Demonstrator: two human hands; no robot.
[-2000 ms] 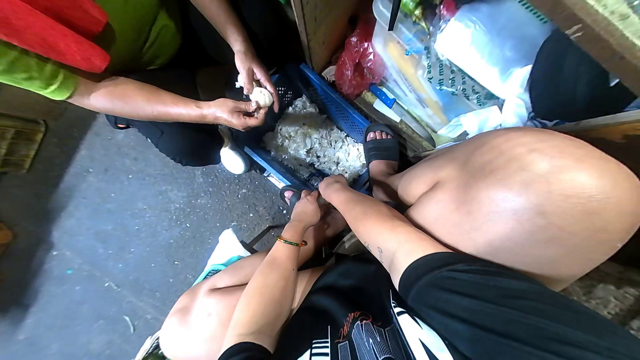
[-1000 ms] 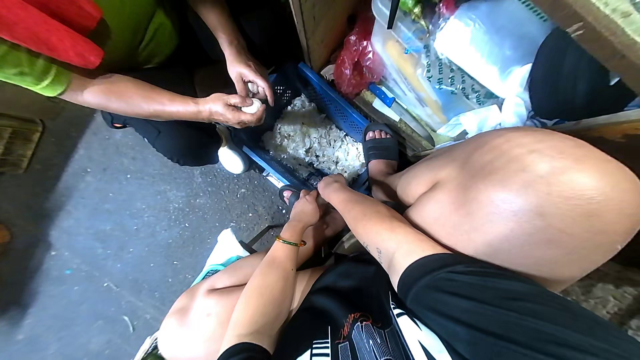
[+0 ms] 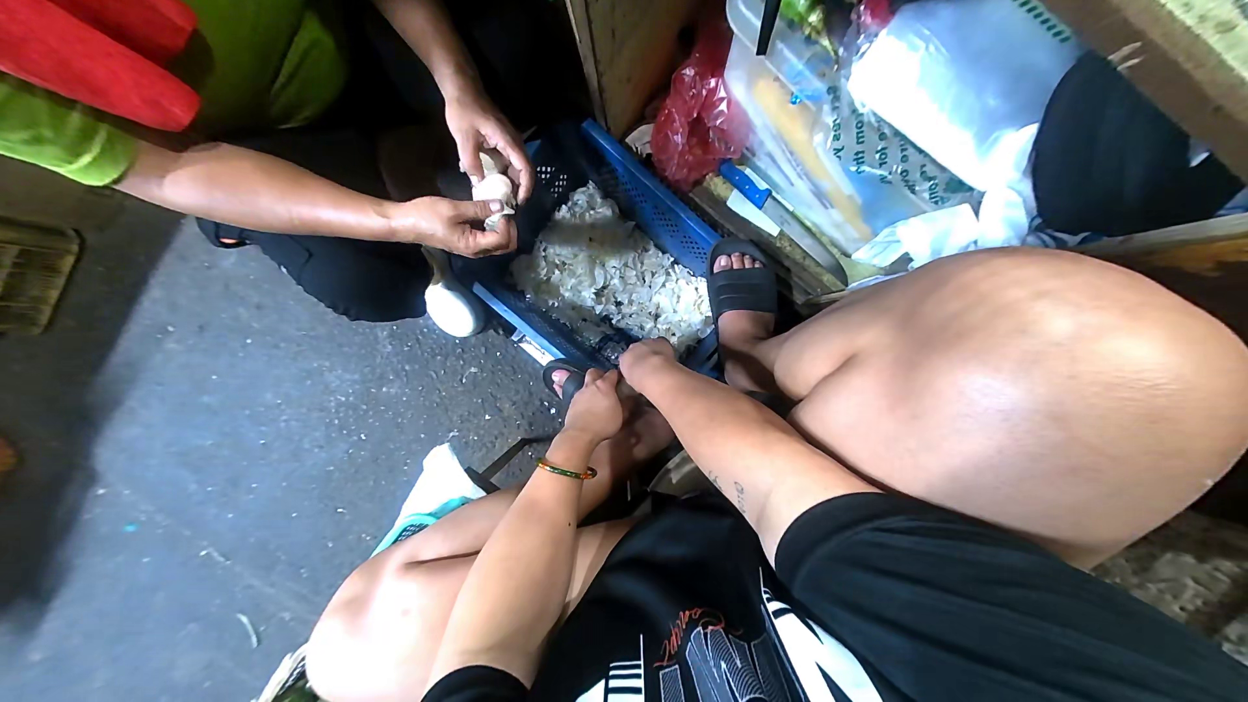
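Observation:
My left hand [image 3: 595, 407] and my right hand [image 3: 647, 363] are close together at the near end of a blue plastic crate [image 3: 663, 210]. Their fingers curl inward, and whether they hold anything is hidden. Inside the crate lies a heap of pale, papery peelings [image 3: 614, 268], which look like garlic skins. Across the crate, another person's two hands [image 3: 468, 210] hold a whitish bulb [image 3: 493, 188], probably garlic, over its far left corner.
A knife with a blue handle [image 3: 745, 185] lies right of the crate, beside a red plastic bag [image 3: 700, 112] and a clear plastic bin [image 3: 770, 97]. My sandalled foot [image 3: 741, 292] stands against the crate. A white rounded object [image 3: 453, 308] is near its left side.
The other person's hands have shifted slightly around the whitish bulb, which shows more than it did one second ago. My own hands have stayed in nearly the same place.

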